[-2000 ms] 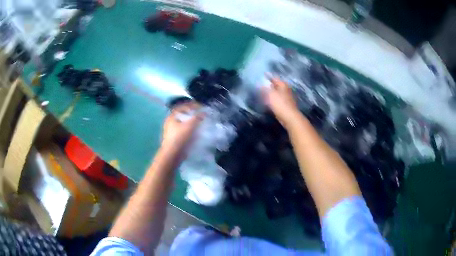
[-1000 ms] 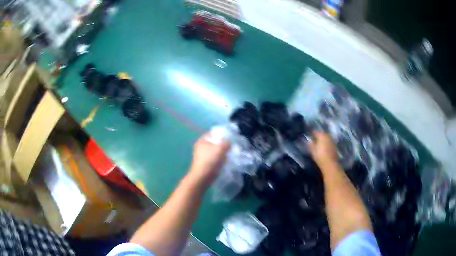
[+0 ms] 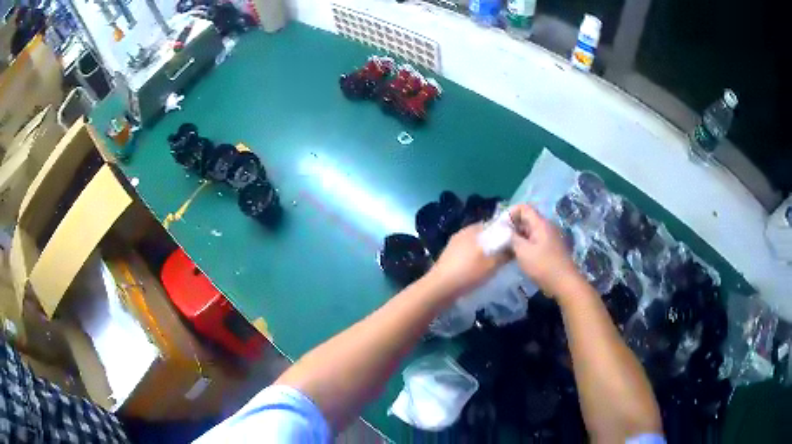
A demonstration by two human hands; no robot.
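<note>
My left hand (image 3: 465, 257) is closed around a wad of thin clear bags (image 3: 498, 234), whose crinkled ends hang below it. My right hand (image 3: 537, 247) touches the top of the wad with its fingertips; whether it grips a bag is hard to tell. Black plastic housings (image 3: 405, 257) stand just left of and behind my hands, and a dark heap (image 3: 530, 364) lies under my forearms. Bagged housings (image 3: 638, 225) lie in clear film on the right. A white folded bag stack (image 3: 434, 392) lies near the front edge.
A row of loose housings (image 3: 223, 165) is at the left, red wire bundles (image 3: 404, 90) at the back. Bottles (image 3: 714, 127) stand on the white ledge (image 3: 643, 108). An open carton (image 3: 143, 334) and a red stool (image 3: 195, 290) are below the left edge. A checked sleeve shows at lower left.
My hands have come together at the bag wad. My left hand moved right; my right hand left the heap. A black housing now shows by my left hand. The view has shifted and sharpened.
</note>
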